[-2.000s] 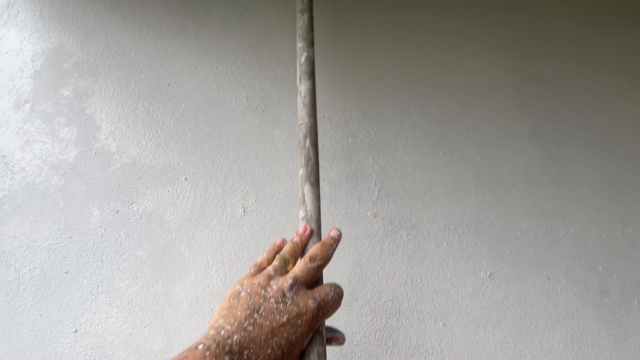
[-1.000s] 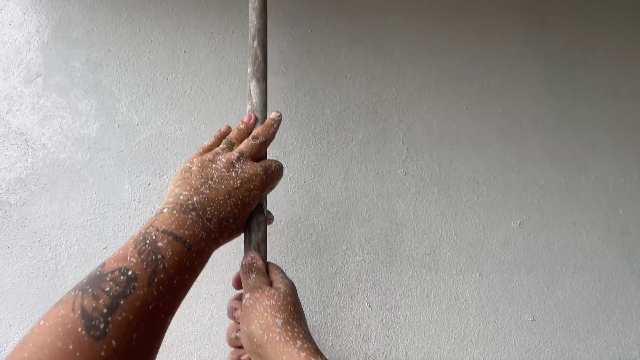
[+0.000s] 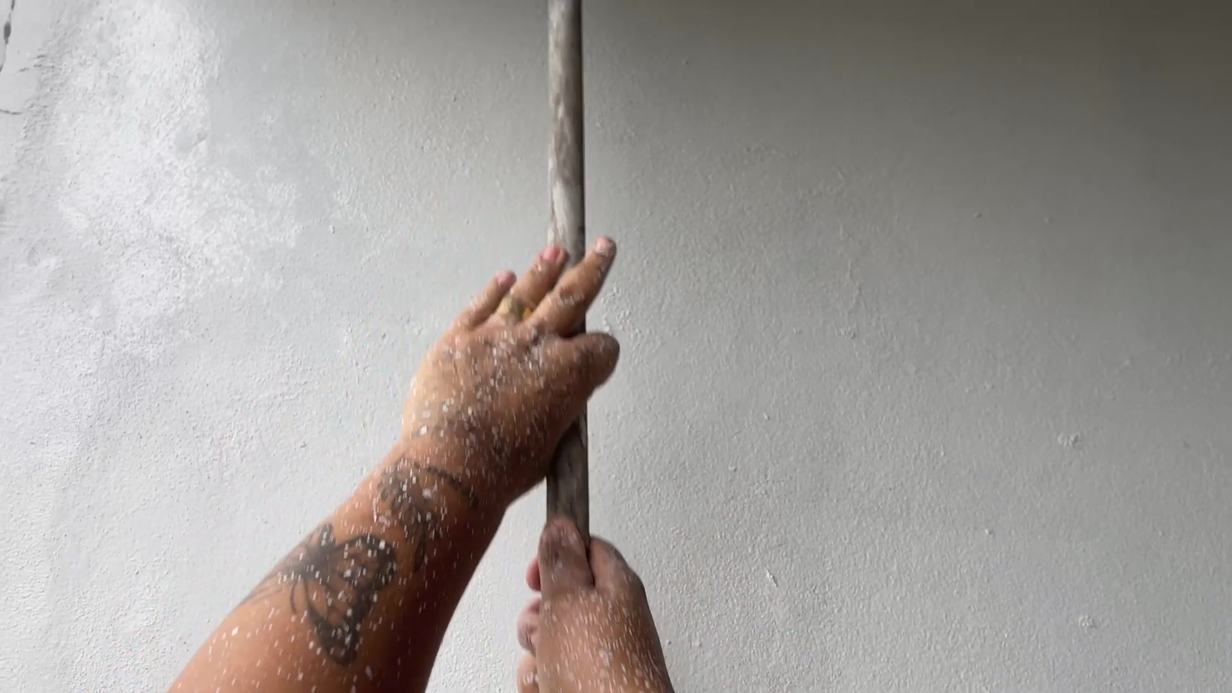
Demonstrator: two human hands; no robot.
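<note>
A worn pole (image 3: 567, 125), gray with whitish smears, runs upright through the middle of the view and leaves it at the top edge. My left hand (image 3: 510, 385), speckled with white paint and wearing a ring, lies against the pole with its fingers spread and the thumb side at the right. Below it, my right hand (image 3: 597, 616) grips the pole near the bottom of the view, thumb along the shaft. White specks cover it too. The pole's upper end is out of sight, and my right hand hides its lower part.
Behind the pole stands a rough plastered wall (image 3: 866, 385), light gray. A whiter, patchy area (image 3: 164, 164) shows at the upper left, with dark cracks at the far left edge. The wall's upper right is in shadow.
My right hand, out of view two seconds ago, shows on the pole in the later frames. Since one second ago both hands and the pole sit lower and farther right in view.
</note>
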